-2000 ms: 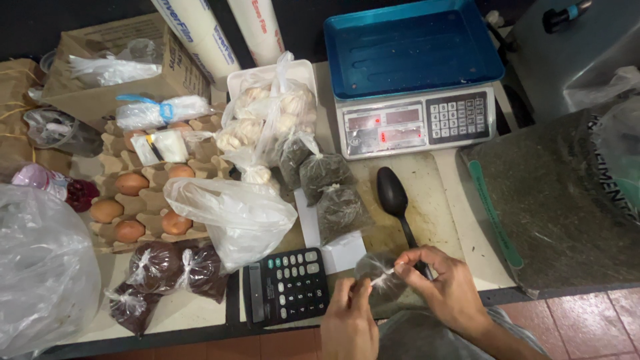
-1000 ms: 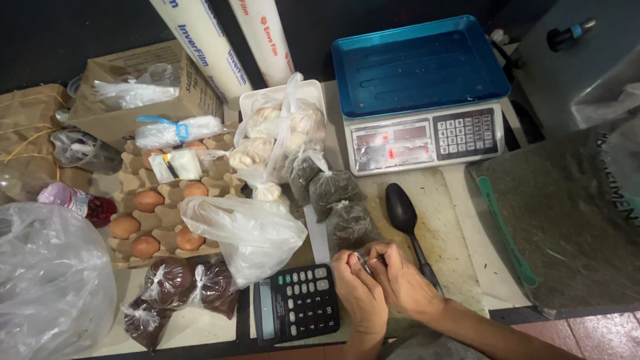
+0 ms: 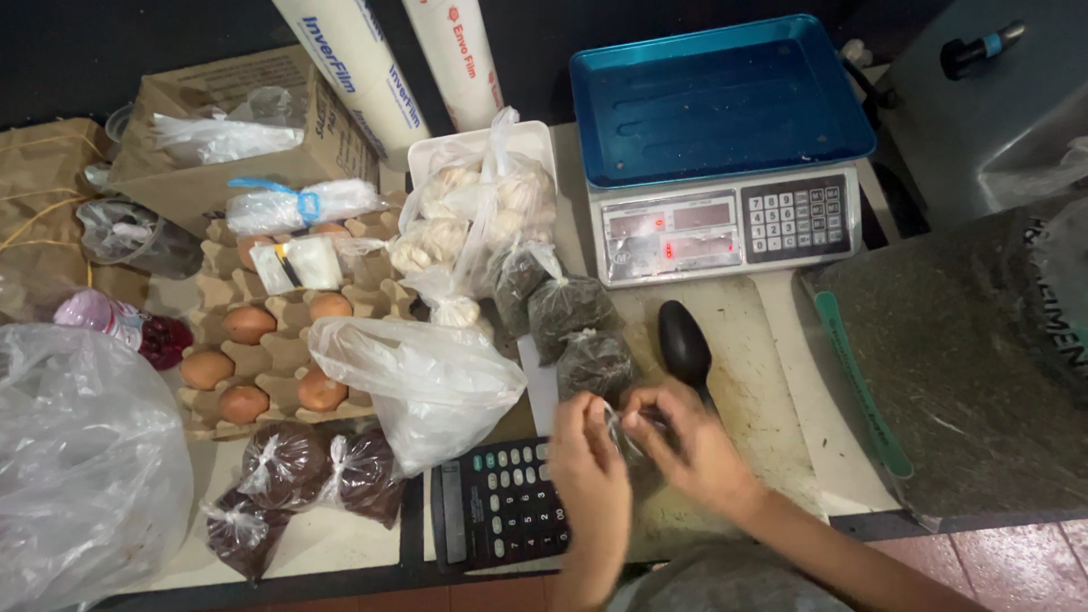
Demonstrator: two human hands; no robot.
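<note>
My left hand (image 3: 588, 467) and my right hand (image 3: 680, 438) are close together over the front of the counter, fingers pinching the gathered top of a small clear plastic bag (image 3: 627, 438). Its body is mostly hidden by my hands and blurred. Just beyond my fingers lie several tied bags of dark green dried herb (image 3: 568, 316). A black plastic spoon (image 3: 685, 344) lies right of them, its handle partly behind my right hand. The black calculator (image 3: 501, 510) is partly covered by my left hand. Behind stands a digital scale (image 3: 722, 225) with a blue tray (image 3: 722, 93).
An egg carton (image 3: 280, 357) holds several brown eggs. Tied bags of dark red-brown contents (image 3: 285, 467), an inflated clear bag (image 3: 85, 467) and a cardboard box (image 3: 340, 127) are at left. Garlic-like bulbs in bags (image 3: 480, 204) lie behind. A large sack of herb (image 3: 960, 365) sits at right.
My hands, together over the small bag a second ago, are now slightly apart, both at its top. Two seconds ago they were lower, with the bag between them showing more.
</note>
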